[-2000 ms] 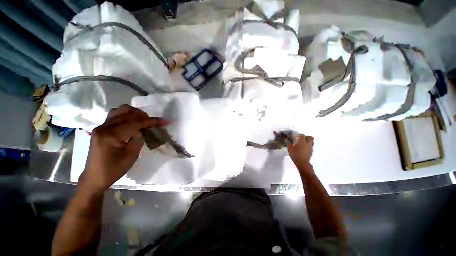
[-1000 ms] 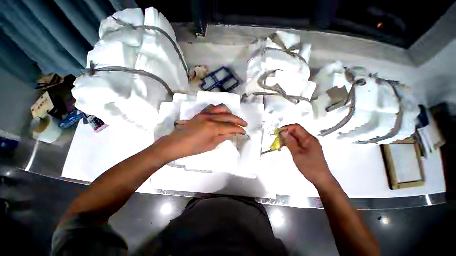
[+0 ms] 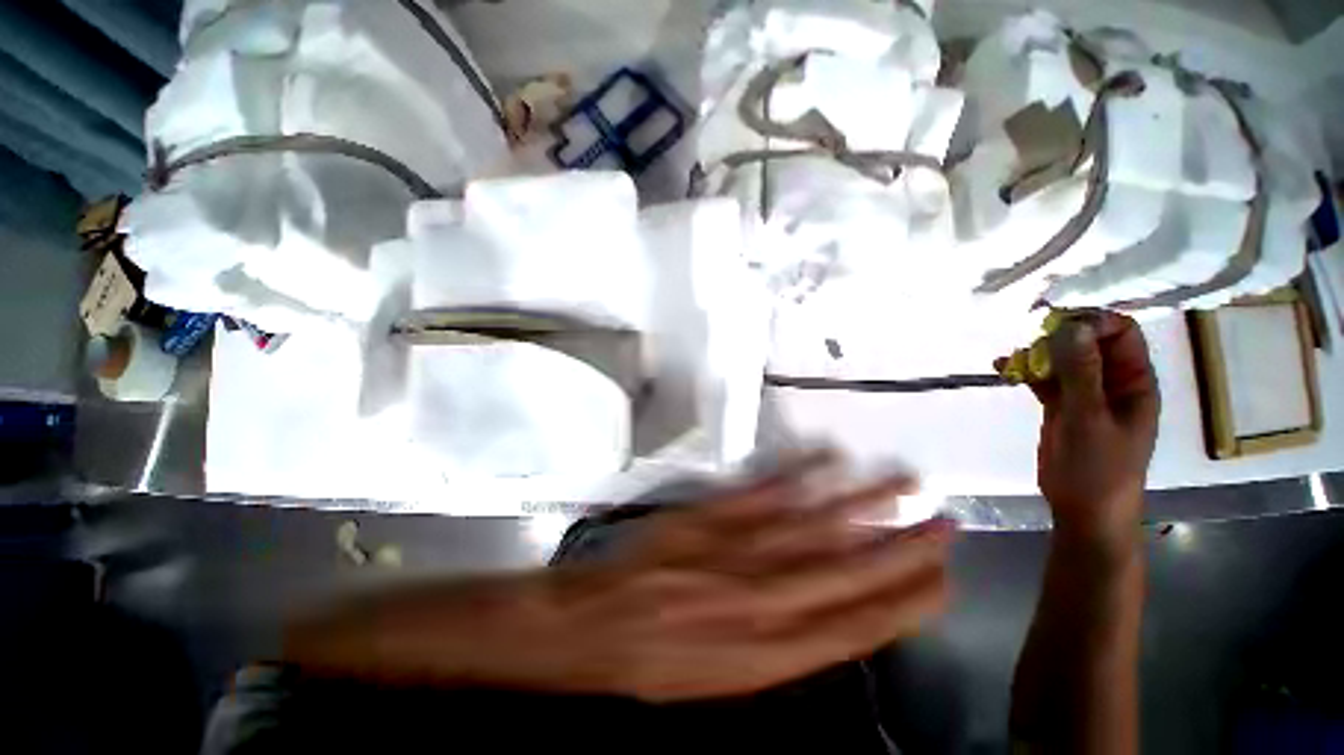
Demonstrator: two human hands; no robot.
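Note:
A stack of white pieces (image 3: 516, 406) lies on the table in front of me. A grey-brown tie strip (image 3: 523, 320) runs over it. A thin dark strip (image 3: 884, 384) stretches from the stack's right side to my right hand. My right hand (image 3: 1098, 406) pinches a small yellow thing (image 3: 1039, 354) at the strip's end. What the yellow thing is, I cannot tell. My left hand (image 3: 752, 583) is blurred, below the table's front edge, with its fingers spread and nothing seen in it.
Large tied white bundles stand behind at left (image 3: 295, 221), middle (image 3: 840, 207) and right (image 3: 1164, 192). A blue-black open frame (image 3: 619, 121) lies between the left and middle ones. A tape roll (image 3: 133, 366) is at far left, a shallow framed tray (image 3: 1212, 384) at right.
My left hand has come off the white stack and moved down and right, towards my body. My right hand has moved right with the yellow thing, and the dark strip now stretches out straight.

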